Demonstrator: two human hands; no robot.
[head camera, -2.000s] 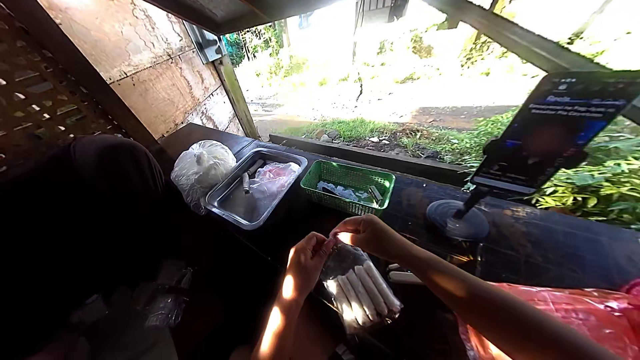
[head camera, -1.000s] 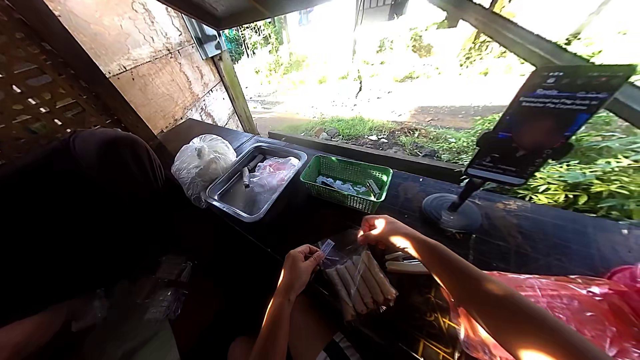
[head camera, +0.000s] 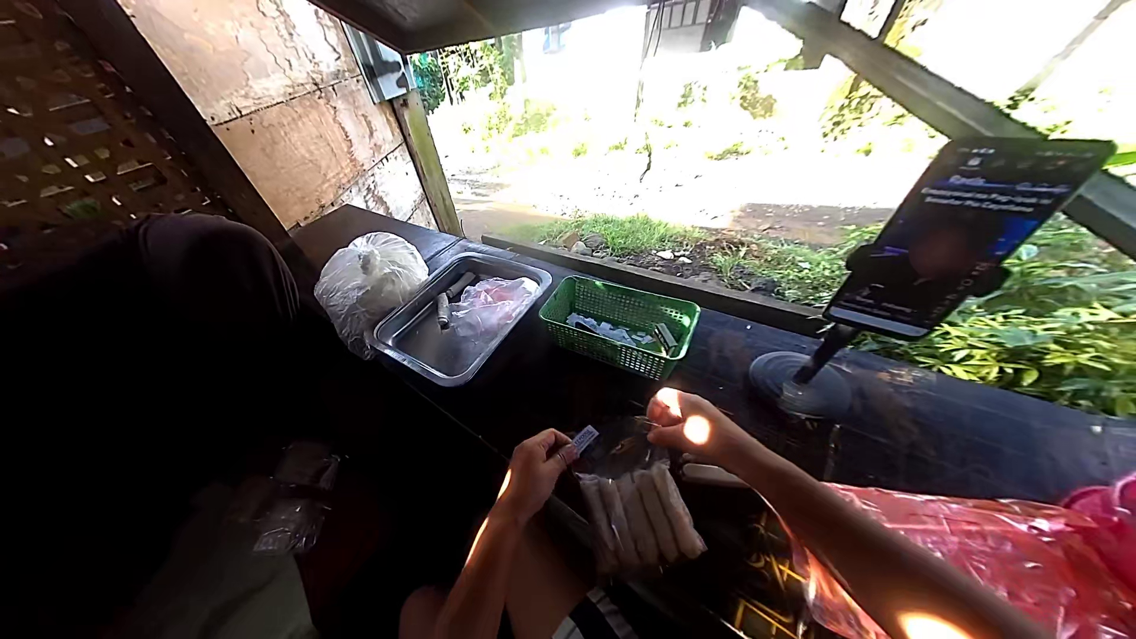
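Observation:
A clear plastic bag (head camera: 639, 515) with several pale rolls side by side hangs between my two hands. My left hand (head camera: 535, 470) pinches its upper left edge along with a small printed paper slip (head camera: 583, 439). My right hand (head camera: 692, 426) pinches the upper right edge of the bag, whose top is spread between them. Beyond the hands stands a green plastic basket (head camera: 612, 355) holding small white slips and a small stapler-like object (head camera: 664, 337). Left of it, a metal tray (head camera: 426, 359) holds dark cylindrical pieces and a pinkish plastic bag (head camera: 493, 304).
A tied white plastic bag (head camera: 368, 280) stands left of the tray. At right, a phone (head camera: 967, 235) sits on a round-based stand (head camera: 799, 386). Red plastic (head camera: 941, 541) lies by my right forearm. A dark-clothed person (head camera: 204, 293) sits at left, near small clear packets (head camera: 297, 506).
The paper slip shows at my left fingertips in the last two frames, not in the first. My hands have moved apart at the bag's top since the first frame.

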